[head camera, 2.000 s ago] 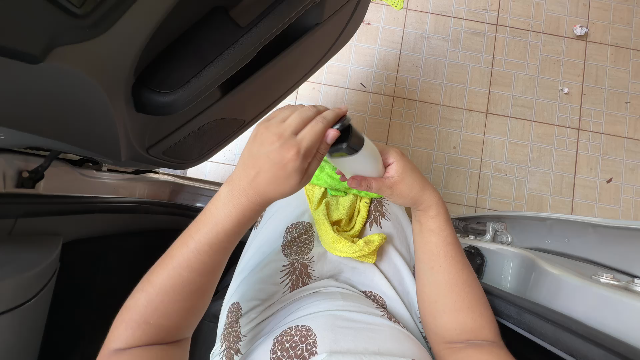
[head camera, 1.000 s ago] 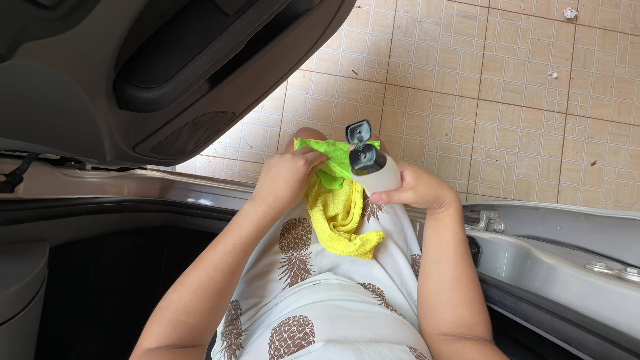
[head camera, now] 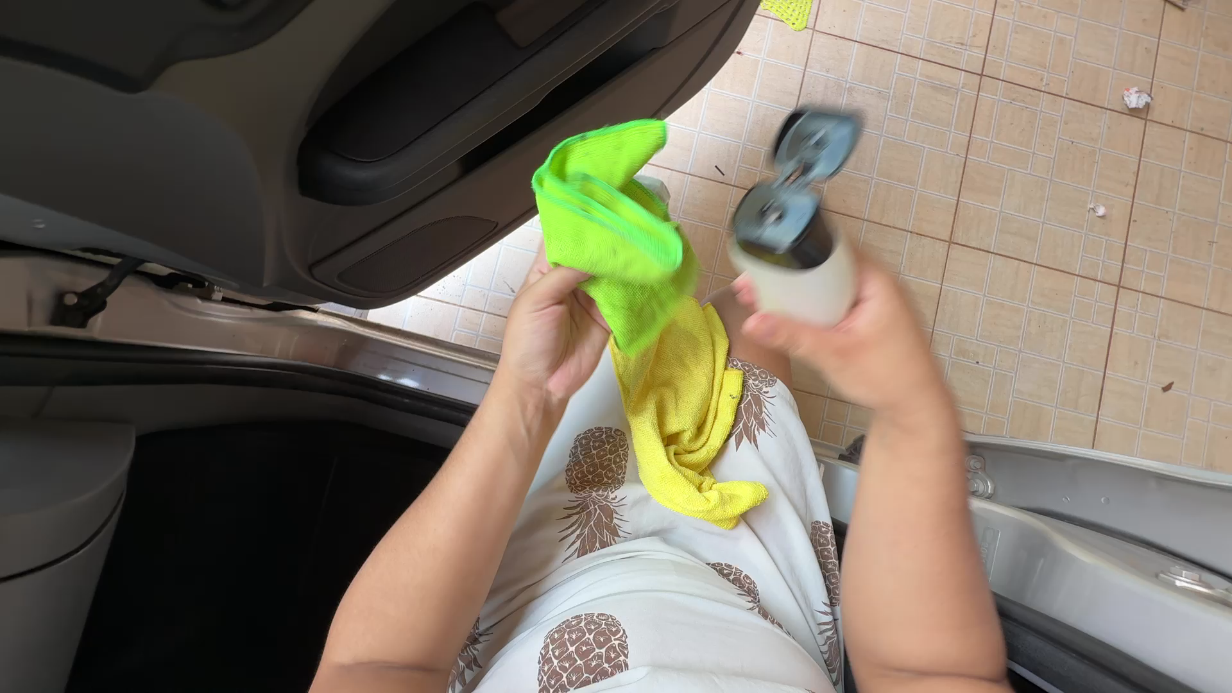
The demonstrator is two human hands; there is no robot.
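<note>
My left hand [head camera: 556, 337] grips a bright green microfiber cloth [head camera: 616, 221], which is raised and folded over above the fingers. Over my lap lies a crumpled yellow cloth [head camera: 679, 423], just below the green one. A whitish plastic bottle [head camera: 804, 289] with a black flip-top cap [head camera: 784, 221] is in my right hand [head camera: 866, 337], to the right of the green cloth and apart from it. The cap's lid is flipped up. Bottle and right hand are somewhat blurred.
An open car door [head camera: 404, 144] with a dark inner panel stands at the upper left. The car's door sill [head camera: 414, 356] runs below it. Beyond my knees is a tiled floor [head camera: 1039, 231] with small debris. Light grey car bodywork [head camera: 1088, 549] lies at the lower right.
The bottle's cap, closed two seconds ago, is flipped open. My left hand has left the bottle and lifted the green cloth from my lap. The yellow cloth remains on my lap.
</note>
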